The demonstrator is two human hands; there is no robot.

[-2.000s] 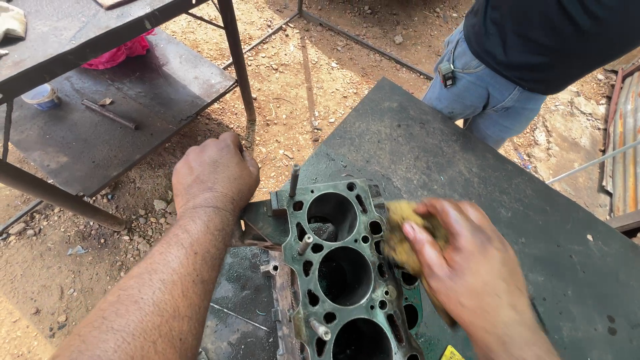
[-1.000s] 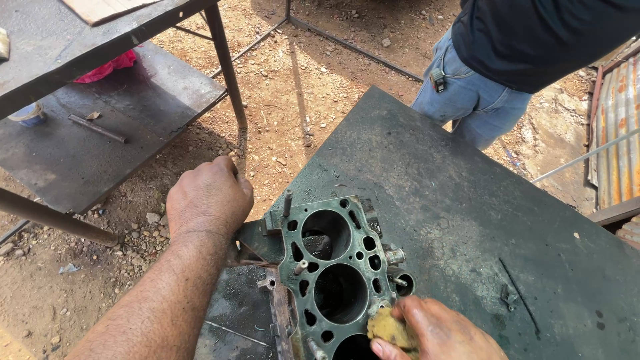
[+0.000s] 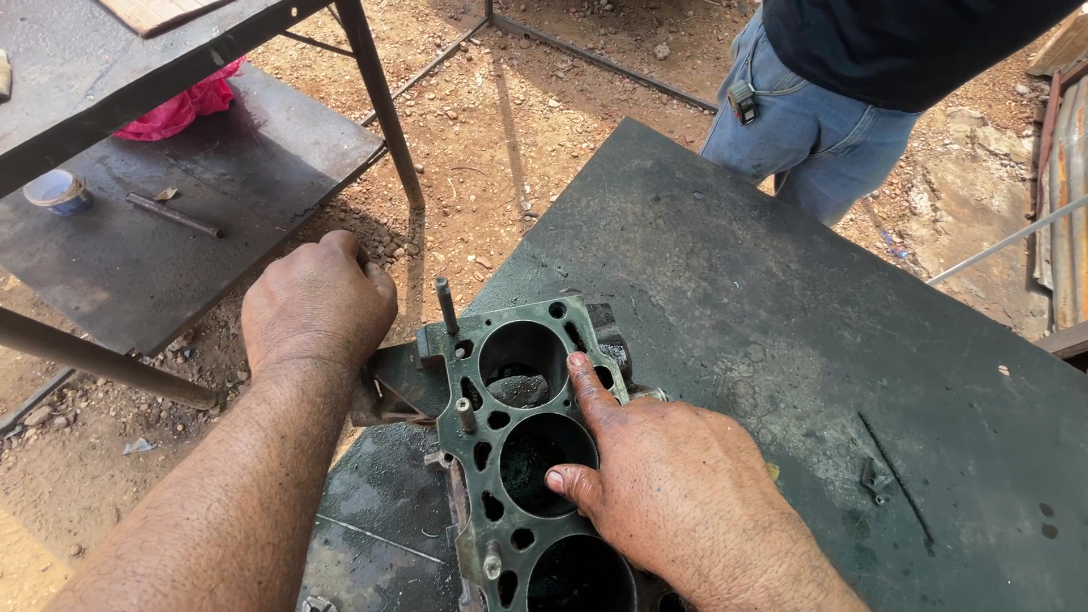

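Note:
The engine block [image 3: 487, 438] lies on a dark metal-topped table, its deck face up with large cylinder bores and several upright studs. A grey lump [image 3: 518, 389] shows inside the farthest bore. My left hand [image 3: 319, 297] is curled into a fist to the left of the block's far end; its fingertips are largely hidden, and nothing shows held in it. My right hand [image 3: 680, 476] lies over the block's right side, index fingertip on the deck beside the far bore and thumb at the rim of the middle bore. Its other fingers are hidden; small yellowish bits show at its edges.
A person in jeans [image 3: 790, 110] stands beyond the dark tabletop [image 3: 697, 246]. On it at right lie a thin dark rod [image 3: 897, 480] and a small dark piece [image 3: 874, 480]. Another metal table [image 3: 204, 42] stands at upper left, its lower shelf holding a pink cloth [image 3: 183, 106], tub and bar.
My right hand, which held a yellow sponge at the block's right edge, now has its index finger and thumb spread over the deck. The sponge is mostly out of sight. My left hand remains fisted.

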